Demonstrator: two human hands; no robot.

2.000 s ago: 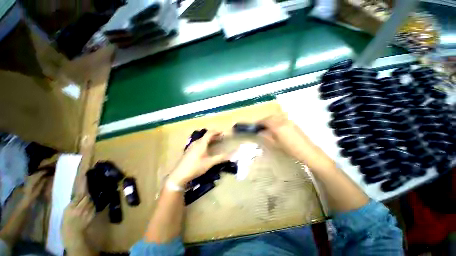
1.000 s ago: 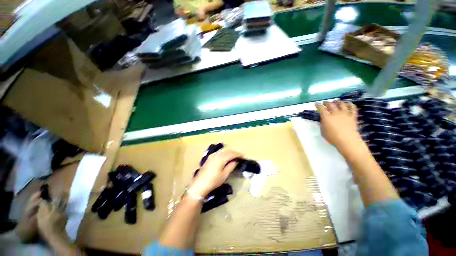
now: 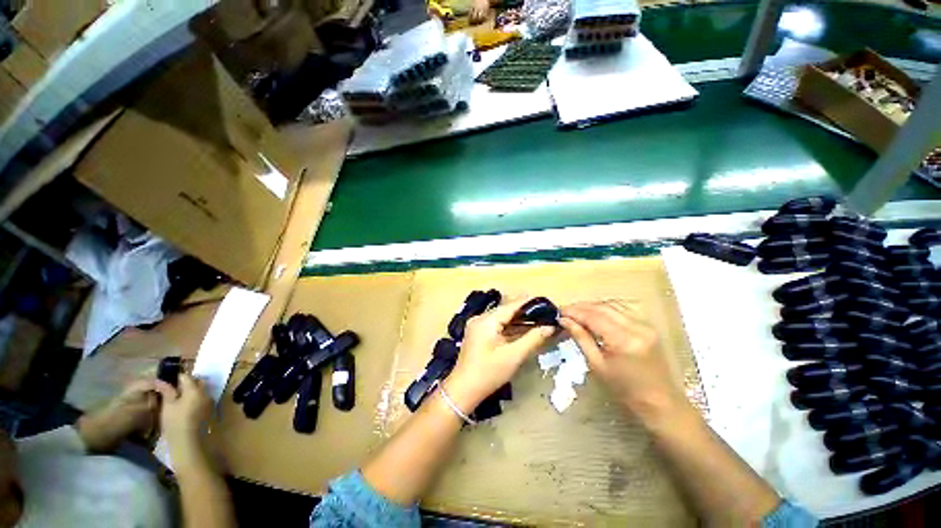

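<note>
My left hand (image 3: 495, 349) holds a black unit (image 3: 537, 310) above the cardboard mat (image 3: 547, 464). My right hand (image 3: 619, 345) has its fingertips at the unit's right end; whether they pinch a film there is too small to tell. White backing scraps (image 3: 563, 377) lie on the mat below the hands. More black units (image 3: 437, 363) lie beside and partly under my left hand. A loose pile of black units (image 3: 299, 366) lies further left. Finished units (image 3: 848, 351) stand in tight rows on the white surface at right, with one unit (image 3: 719, 248) lying apart at their upper left.
A person's hands (image 3: 170, 402) hold a black unit at left, beside a long white strip (image 3: 231, 332). An open carton (image 3: 191, 186) stands behind. The green belt (image 3: 578, 170) crosses beyond the mat, with white boards (image 3: 619, 83) and a parts box (image 3: 856, 103) across it.
My right hand has come back from the rows to the unit in my left hand. A single unit now lies at the rows' upper left. My left hand has raised its unit.
</note>
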